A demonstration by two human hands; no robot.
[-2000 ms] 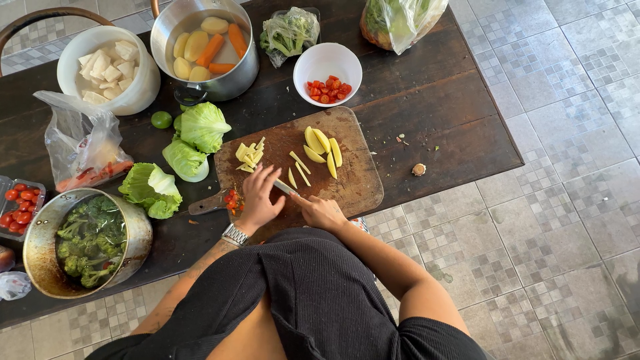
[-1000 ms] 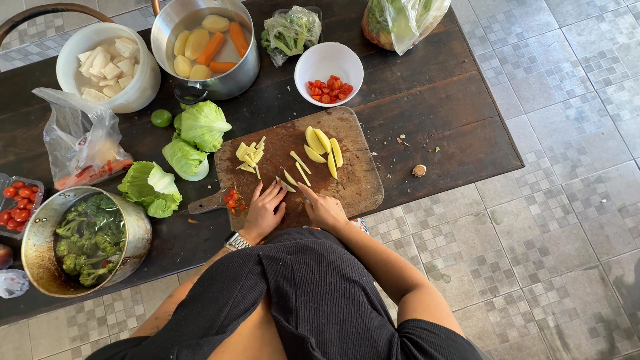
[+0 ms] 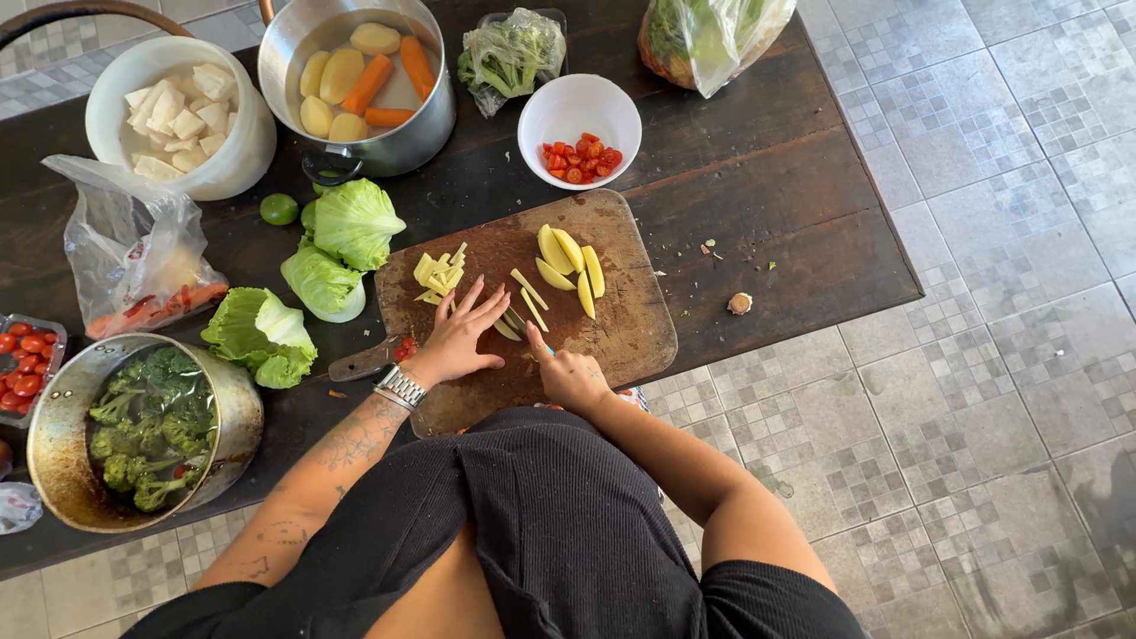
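Observation:
My right hand (image 3: 572, 373) grips a knife with a blue handle, its blade (image 3: 514, 319) low over the wooden cutting board (image 3: 621, 328). My left hand (image 3: 457, 342), fingers spread, rests on the board just left of the blade; whether a piece lies under its fingertips I cannot tell. A pale yellow strip (image 3: 507, 329) lies beside the blade, and thin strips (image 3: 530, 288) lie beyond it. Cut yellow sticks (image 3: 439, 271) are heaped at the board's upper left. Several yellow wedges (image 3: 570, 257), apparently potato, lie right of the strips. Red bits (image 3: 405, 348) sit near the board's handle.
Behind the board stand a white bowl of cut tomatoes (image 3: 579, 89), a metal pot of potatoes and carrots (image 3: 404, 146) and a white tub (image 3: 240, 155). Lettuce (image 3: 355, 222), a lime (image 3: 279, 209), a plastic bag (image 3: 115, 231) and a broccoli pot (image 3: 235, 444) are at left.
My left hand has opened from a bunched hold, its fingers now spread over the board beside the heaped sticks. The knife remains in my right hand.

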